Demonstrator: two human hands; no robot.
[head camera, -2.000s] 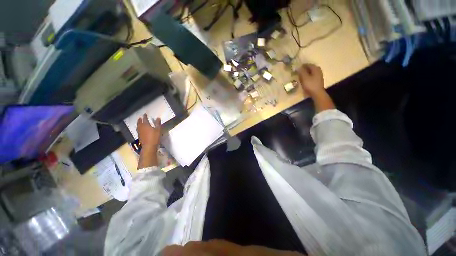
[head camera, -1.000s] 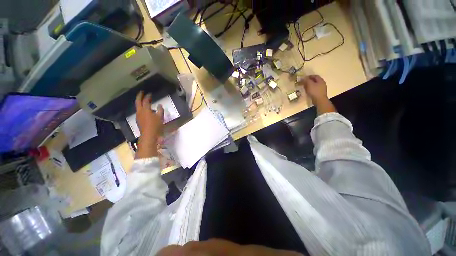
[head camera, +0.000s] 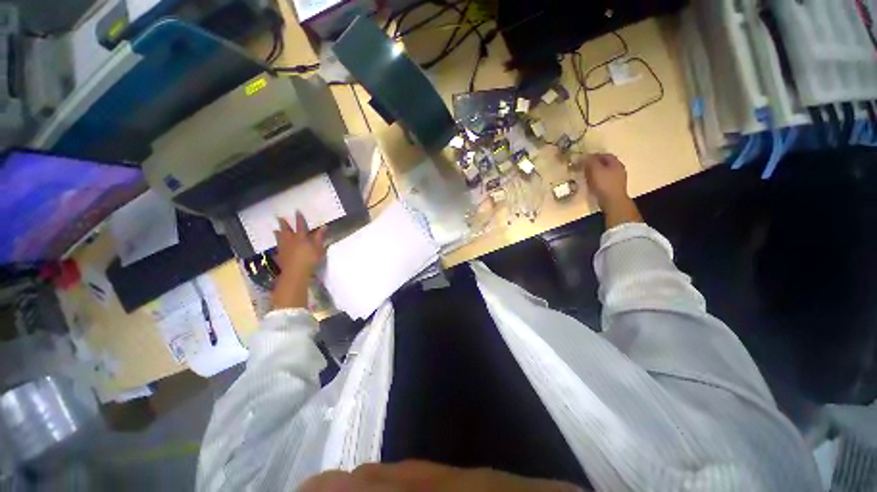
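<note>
My left hand (head camera: 300, 252) is bare, with fingers spread, at the front edge of the white paper (head camera: 291, 213) in the grey-beige printer (head camera: 252, 144). It holds nothing that I can see. My right hand (head camera: 605, 177) rests at the front right of the wooden desk, beside a pile of small wired parts (head camera: 495, 154). Its fingers are bent, and whether it holds something is too small to tell. One small square part (head camera: 563, 190) lies just left of that hand.
A stack of paper sheets (head camera: 378, 261) lies right of my left hand. A dark green curved panel (head camera: 394, 77) stands behind it. A cable (head camera: 662, 91) loops on the desk (head camera: 673, 144). Cable bundles (head camera: 769, 77) hang at right. A blue-purple monitor (head camera: 62, 207) stands at left.
My left hand has moved back from over the printer's paper to its front edge. My right hand stays near the parts. The view has shifted slightly.
</note>
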